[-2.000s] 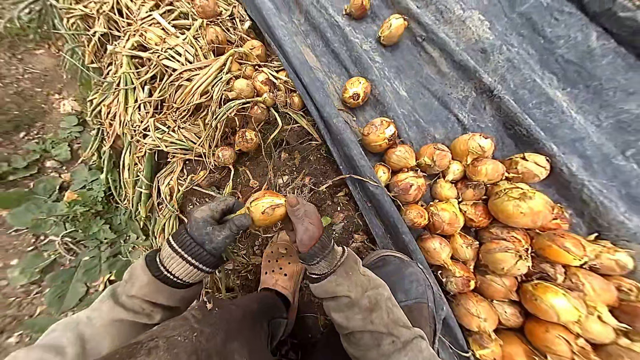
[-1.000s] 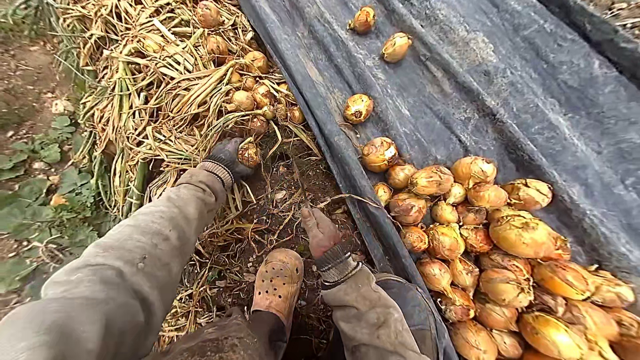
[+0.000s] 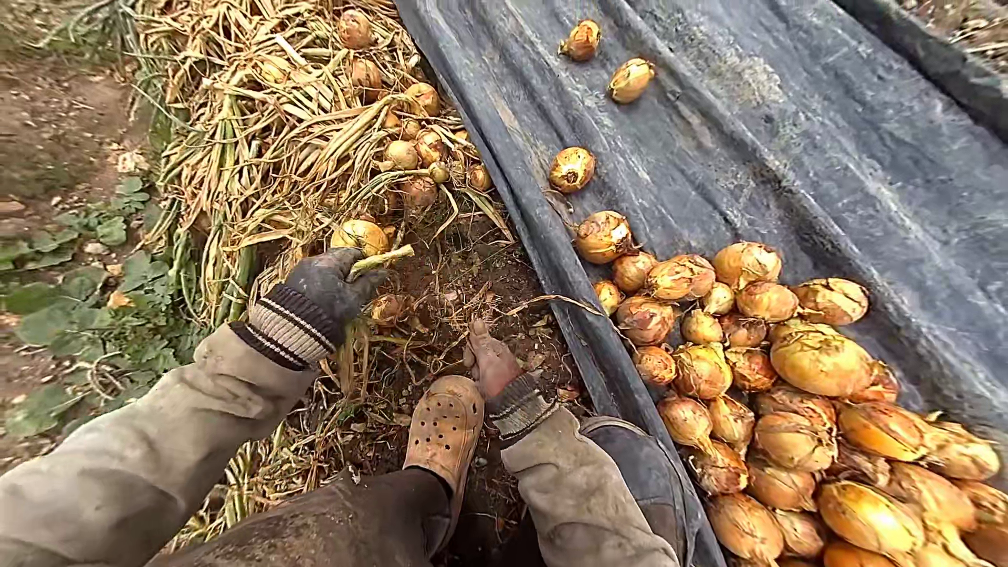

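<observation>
My left hand (image 3: 335, 287), in a dark, dirty glove, is closed around a pale onion stalk (image 3: 382, 261). A yellow onion (image 3: 360, 235) lies against its fingertips; whether stalk and onion are joined cannot be told. Just below the fingers, a smaller onion (image 3: 387, 308) sits on the soil. My right hand (image 3: 490, 361) is low over the soil above the clog, fingers bent together, partly hidden by its own back; whether it holds anything thin is unclear. Dry onion tops (image 3: 268, 142) with several onions among them lie beyond my left hand.
A dark plastic sheet (image 3: 756, 157) runs along the right, its folded edge close to my right hand. A heap of onions (image 3: 795, 441) covers its lower part, with loose onions (image 3: 572, 169) farther up. A tan perforated clog (image 3: 446, 425) stands between my arms. Green weeds (image 3: 94, 315) grow at left.
Two seconds ago an onion was between my hands. One second ago my left hand was at the dry tops beside an onion; now it is nearer me with a stalk in its fingers.
</observation>
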